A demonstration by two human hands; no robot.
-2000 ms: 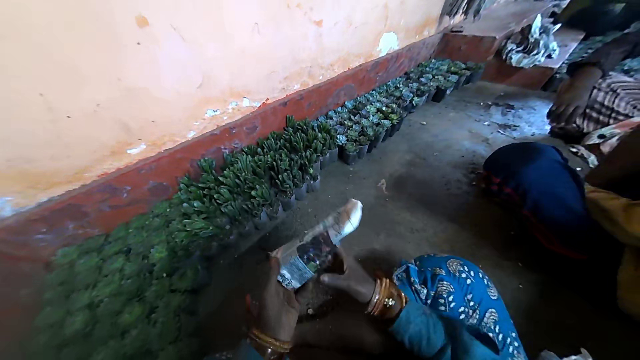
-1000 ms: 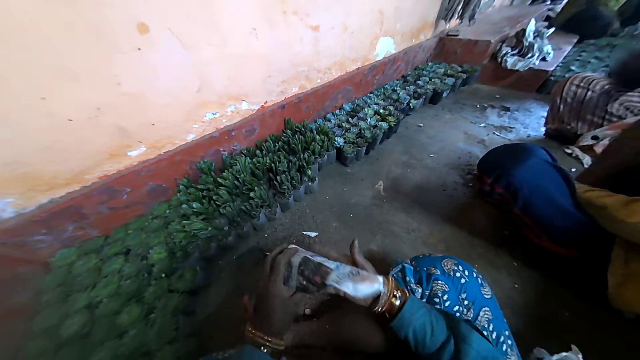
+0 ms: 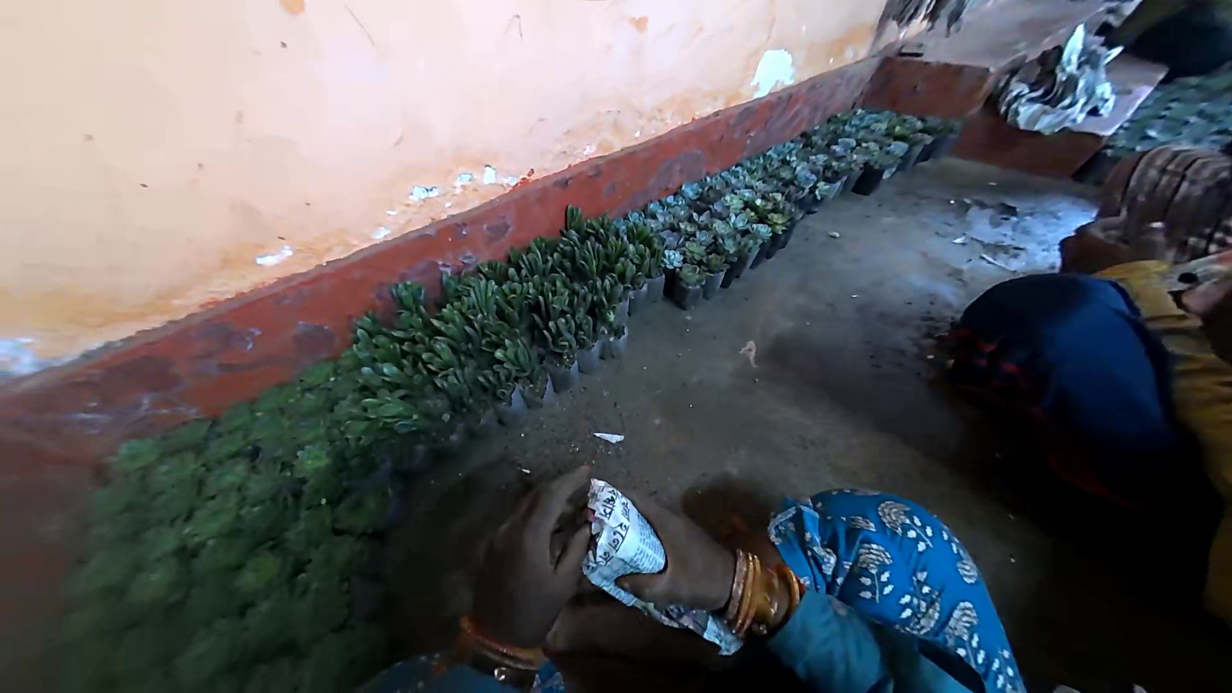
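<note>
A newspaper-wrapped bundle (image 3: 621, 539) is held between my two hands at the bottom centre of the head view. My right hand (image 3: 688, 558), with bangles at the wrist, closes around its right side, thumb across the printed paper. My left hand (image 3: 529, 558) grips the bundle from the left, its fingers curled and partly in shadow. A loose end of the paper hangs down below the right hand. What lies inside the wrapping is hidden.
Potted succulents (image 3: 539, 308) stand in rows along the red-based wall (image 3: 385, 279). A paper scrap (image 3: 608, 438) lies on the concrete floor (image 3: 818, 366). People (image 3: 1078, 356) sit at the right. Crumpled paper (image 3: 1059, 87) rests on a ledge at the back right.
Two seconds ago the bundle pointed up and right with a dark part uncovered; now printed paper covers what shows of it. Both hands have shifted around it. The paper scrap shows on the floor.
</note>
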